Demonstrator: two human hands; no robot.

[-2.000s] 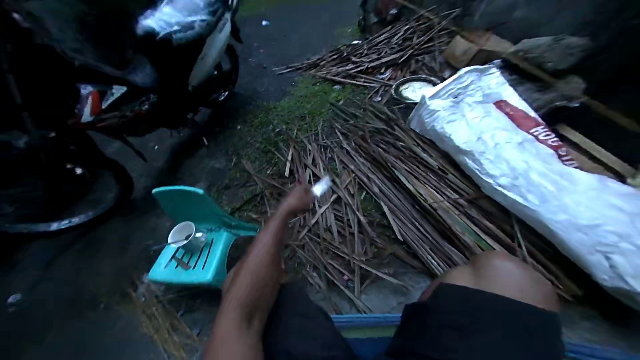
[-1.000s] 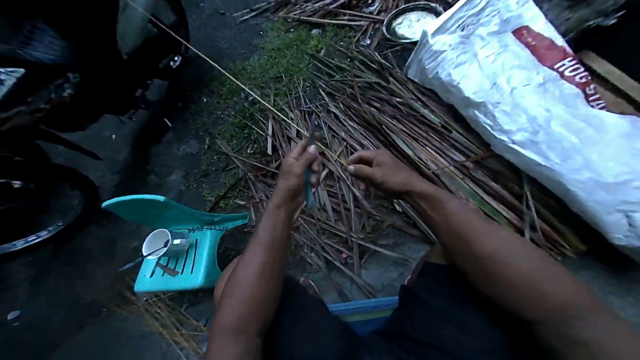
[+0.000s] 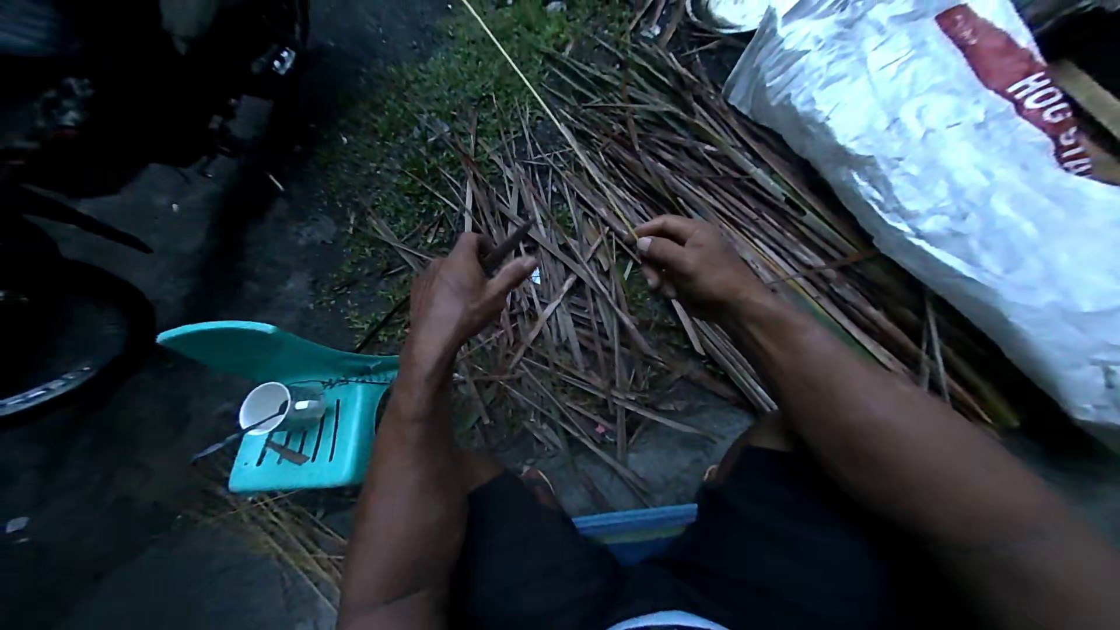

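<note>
My right hand [image 3: 691, 262] pinches the near end of a long thin pale stick [image 3: 560, 127], which runs up and away to the top edge of the view. My left hand [image 3: 459, 293] is to its left and holds a dark knife [image 3: 507, 247], its blade pointing up and right; the handle is mostly hidden in the palm. The hands are apart, and the stick does not touch the blade. Beneath them lies a loose pile of dry brown leaf strips [image 3: 569, 306], with a denser bundle of long dry leaves [image 3: 752, 201] on the right.
A small turquoise plastic chair [image 3: 346, 446] stands at lower left, holding a white cup [image 3: 264, 409] and a utensil. Thin sticks [image 3: 293, 542] lie below it. A motorcycle wheel [image 3: 79, 376] is at far left. A large white sack [image 3: 892, 131] fills the right, beside a round container [image 3: 726, 12].
Two seconds ago only one hand was in view, over the leaf strips. One second ago both hands were close together at the stick; now they are farther apart.
</note>
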